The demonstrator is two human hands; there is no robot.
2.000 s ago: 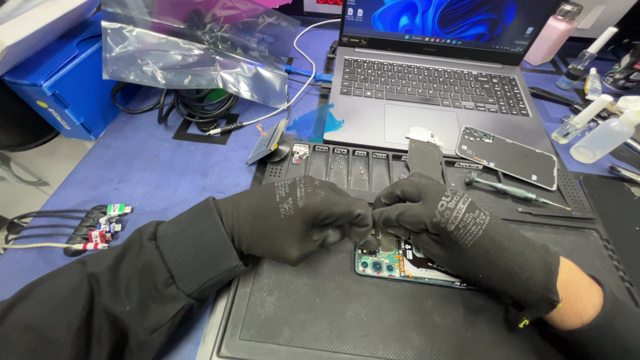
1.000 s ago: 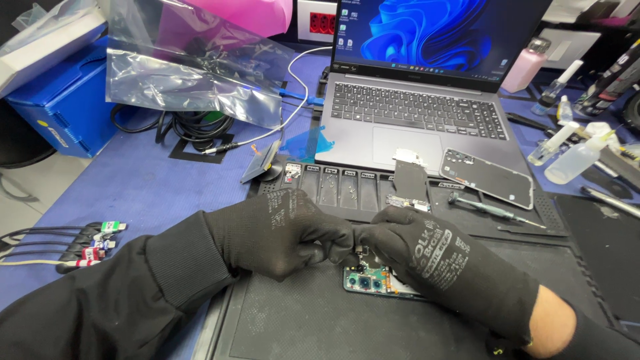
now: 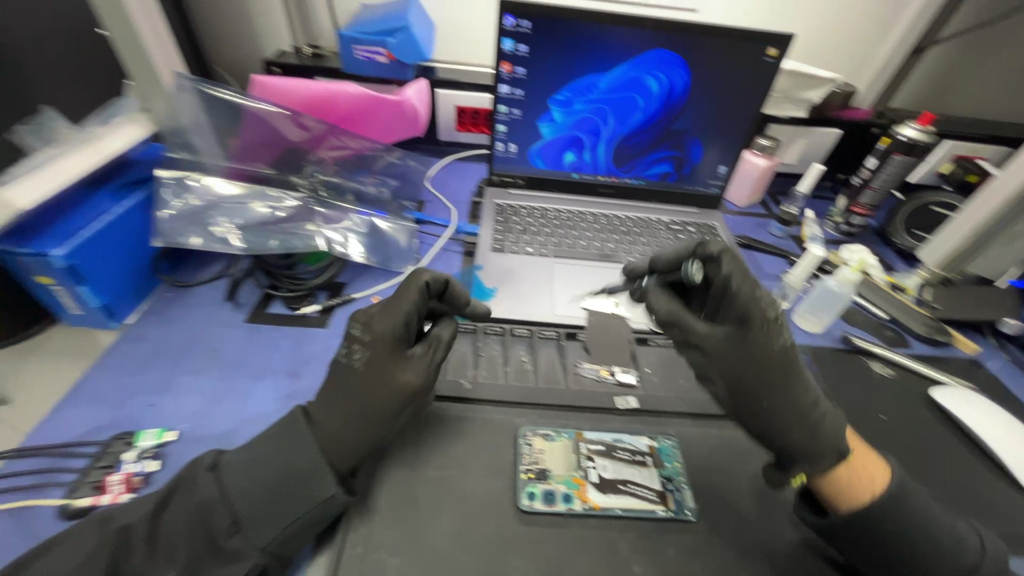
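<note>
An opened smartphone [image 3: 606, 474], its camera lenses and inner parts exposed, lies on the black work mat [image 3: 448, 488]. My left hand [image 3: 396, 364], in a black glove, is raised over the left end of the parts tray [image 3: 548, 360]; its fingers are curled, and whether they pinch something small cannot be told. My right hand [image 3: 720, 344], also gloved, grips a screwdriver [image 3: 628, 286], blurred, pointing left above the laptop's palm rest. Just below that tool, a dark flat strip [image 3: 608, 338] with metal pieces at its ends lies across the tray.
The open laptop [image 3: 608, 208] stands behind the tray. On the left are a clear plastic bag [image 3: 280, 208], coiled cables [image 3: 292, 276] and a connector block [image 3: 116, 472]. Bottles, among them a squeeze bottle [image 3: 828, 300], a metal tool [image 3: 908, 360] and a white mouse [image 3: 984, 424] are at the right.
Both hands have left the phone and moved up toward the tray, uncovering the phone. The screwdriver, earlier lying at the tray's right, is now in my right hand. The view has tilted up.
</note>
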